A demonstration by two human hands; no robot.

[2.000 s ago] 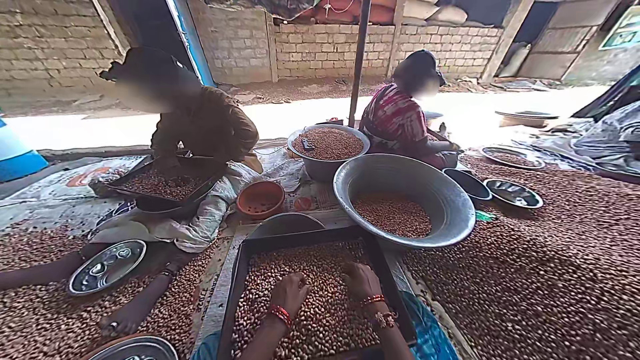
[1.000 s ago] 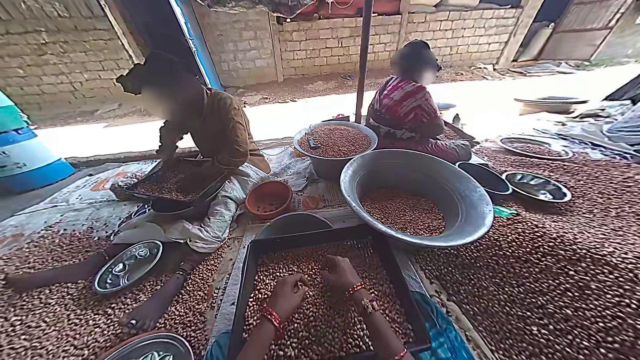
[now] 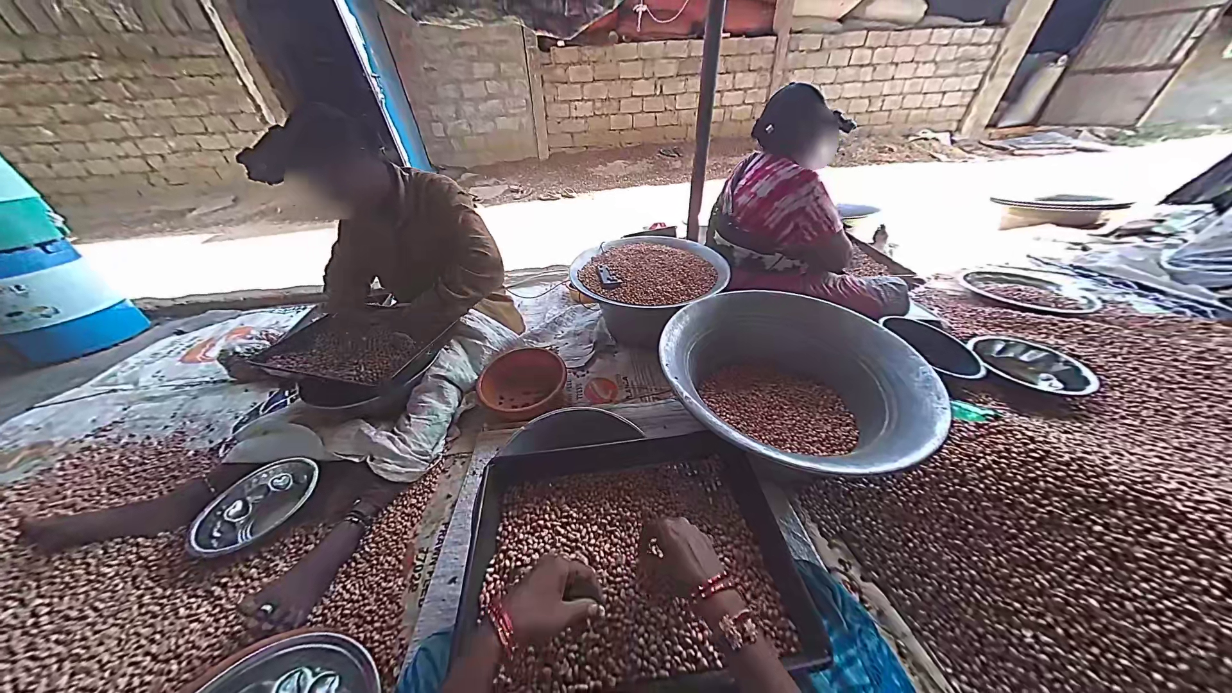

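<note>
A black rectangular tray (image 3: 476,539) full of small brown nuts or seeds (image 3: 577,505) lies in front of me. Over its left half is my left hand (image 3: 551,595), fingers curled, with a small pale piece at the thumb tip. My right hand (image 3: 681,555) is low over the nuts right of centre, its fingers bent down; what lies between them is hidden. Both wrists wear red bangles. Just beyond the tray's far right corner a large metal basin (image 3: 905,385) stands tilted, with more nuts in its bottom. A round metal dish (image 3: 573,428) sits behind the tray's far edge.
A person (image 3: 414,241) with a nut-filled tray sits at left, another person (image 3: 789,202) beyond the basin. Around stand a full metal tub (image 3: 640,313), an orange bowl (image 3: 522,383), metal plates (image 3: 255,505) and a pole (image 3: 705,115). Loose nuts (image 3: 1059,520) cover the ground on both sides.
My hands were close together near the tray's middle one second ago; now they are farther apart. Both have come nearer to me over the nuts.
</note>
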